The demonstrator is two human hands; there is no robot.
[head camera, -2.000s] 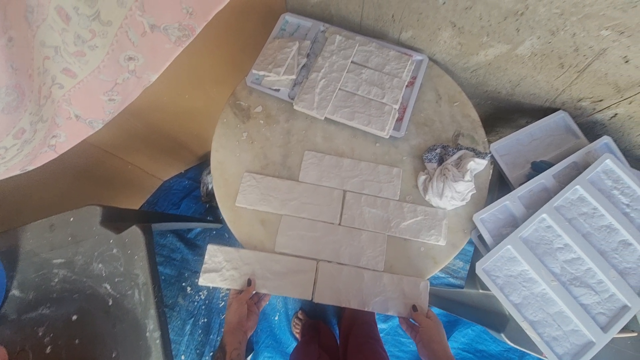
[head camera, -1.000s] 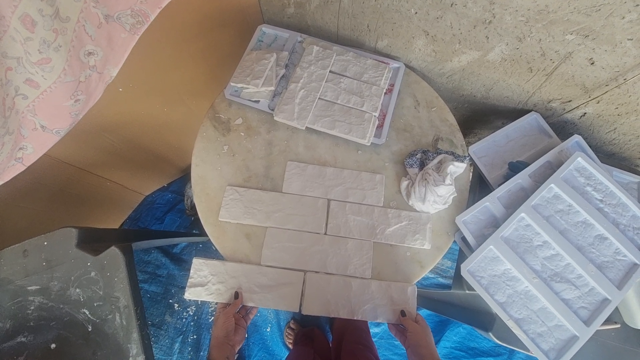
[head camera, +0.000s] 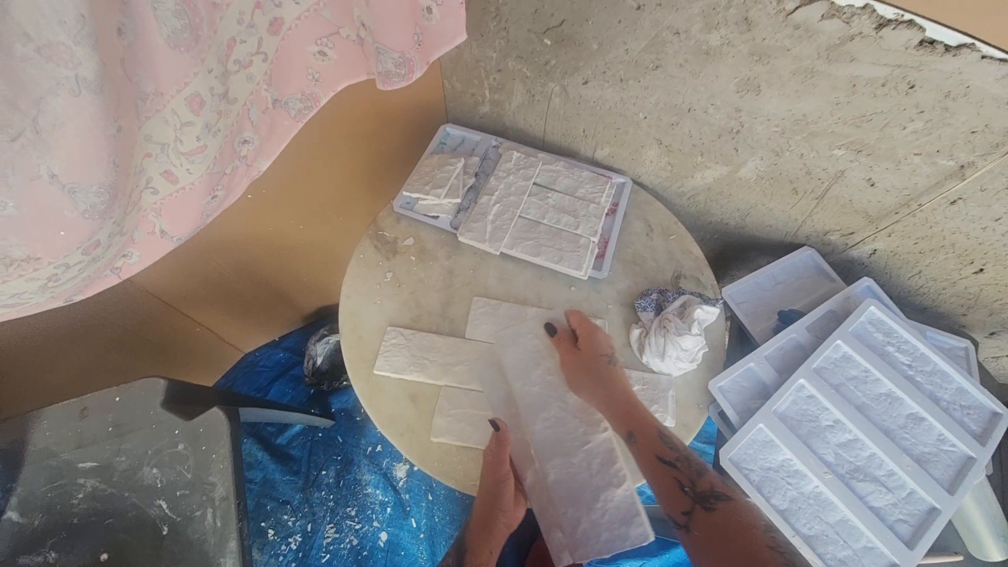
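My left hand [head camera: 504, 480] grips the lower left edge of white textured plaster tiles [head camera: 579, 465], which are tilted over the near part of the round table [head camera: 409, 260]. My right hand [head camera: 587, 354] holds their upper end. The tiles look stacked one on another, partly blurred. Beneath and beside them, several similar tiles lie on the tabletop: one at the left [head camera: 429, 354], one behind [head camera: 504, 315], one at the right [head camera: 657, 394] and one in front [head camera: 457, 417], partly covered by the held ones.
At the back of the table a white plastic tray [head camera: 618, 228] bears tiles and broken pieces. A crumpled white cloth [head camera: 673, 339] lies at the right edge. Plastic tile moulds [head camera: 866, 433] are stacked further right. A grey plastic surface [head camera: 118, 472] stands left, above a blue tarp [head camera: 339, 488].
The two tiles held end to end at the near table edge are now together and turned lengthwise away from me. My right hand has moved from their right end to the far end.
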